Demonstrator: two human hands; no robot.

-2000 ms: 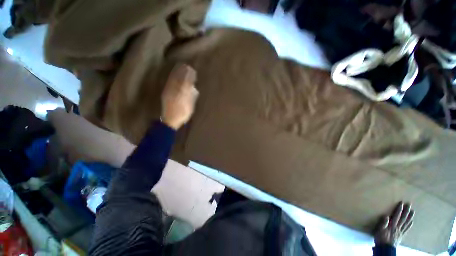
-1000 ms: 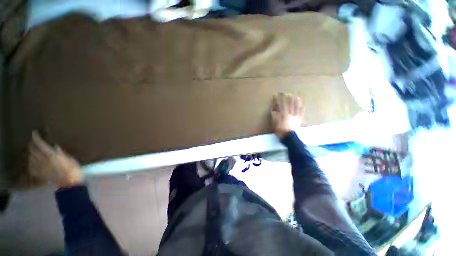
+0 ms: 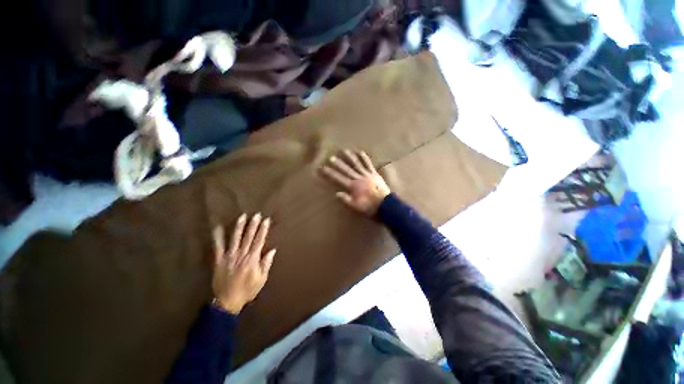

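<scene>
The brown cloth (image 3: 307, 232) lies over the white table (image 3: 360, 289), with soft folds and a thin line or edge running in from its far right end. My left hand (image 3: 241, 262) lies flat on the cloth at the centre left, fingers spread. My right hand (image 3: 358, 181) lies flat on the cloth near that line, fingers spread. Both hands are bare and hold nothing. Fabric shears (image 3: 513, 142) lie on the white table just beyond the cloth's right end.
Behind the cloth is a heaped pile of black and maroon-brown fabric (image 3: 277, 56) with a knotted cream cloth strip (image 3: 154, 139) on it. Black and grey-white bundled pieces (image 3: 574, 52) lie at the table's far right end. A blue crate (image 3: 613, 227) stands at lower right.
The view has turned. My left hand has moved from the cloth's near left edge onto its middle. My right hand has moved farther in from the near edge. The shears now show.
</scene>
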